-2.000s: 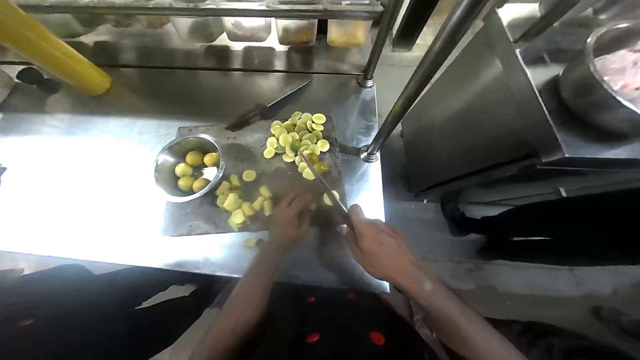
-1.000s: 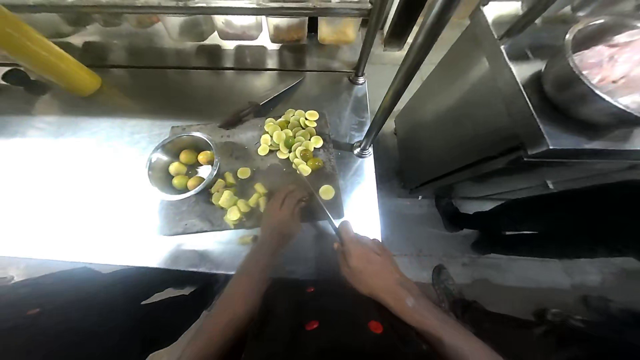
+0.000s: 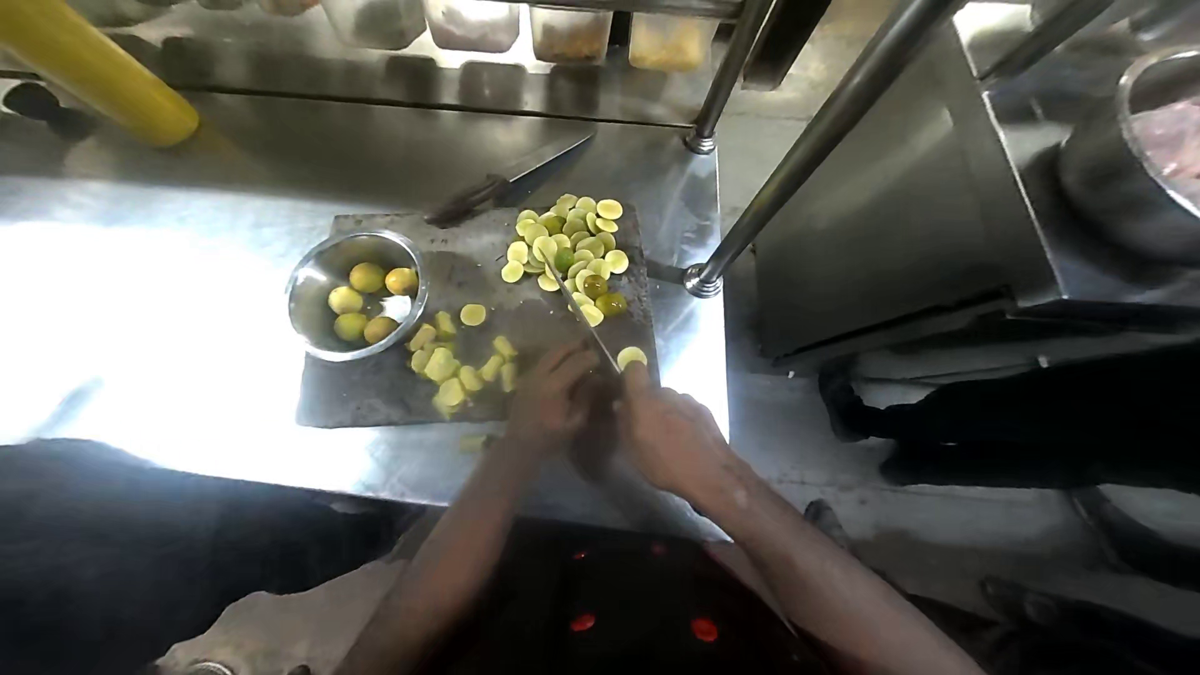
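My right hand (image 3: 670, 431) is closed around a kitchen knife (image 3: 583, 314), its blade reaching up-left to a pile of cut limes (image 3: 567, 244) on the dark cutting board (image 3: 375, 394). My left hand (image 3: 553, 394) rests with bent fingers at the board's near edge, left of the blade; whether it holds anything cannot be seen. A single lime half (image 3: 632, 358) lies beside the knife near my right hand. Smaller lime pieces (image 3: 445, 366) are scattered left of my left hand. The metal bowl (image 3: 295, 300) at the board's left holds several whole limes (image 3: 367, 277).
A second knife (image 3: 511, 183) lies behind the board. A yellow cylinder (image 3: 103, 75) is at the back left, food containers (image 3: 473, 23) line the shelf, and metal posts (image 3: 816, 141) rise at the table's right end. A large pot (image 3: 1125, 169) and a person's dark-clad legs (image 3: 1050, 412) are at right.
The lime half beside the knife, partly behind the blade two seconds ago, showed whole one second ago and now sits close to my right hand. My right hand still holds the knife.
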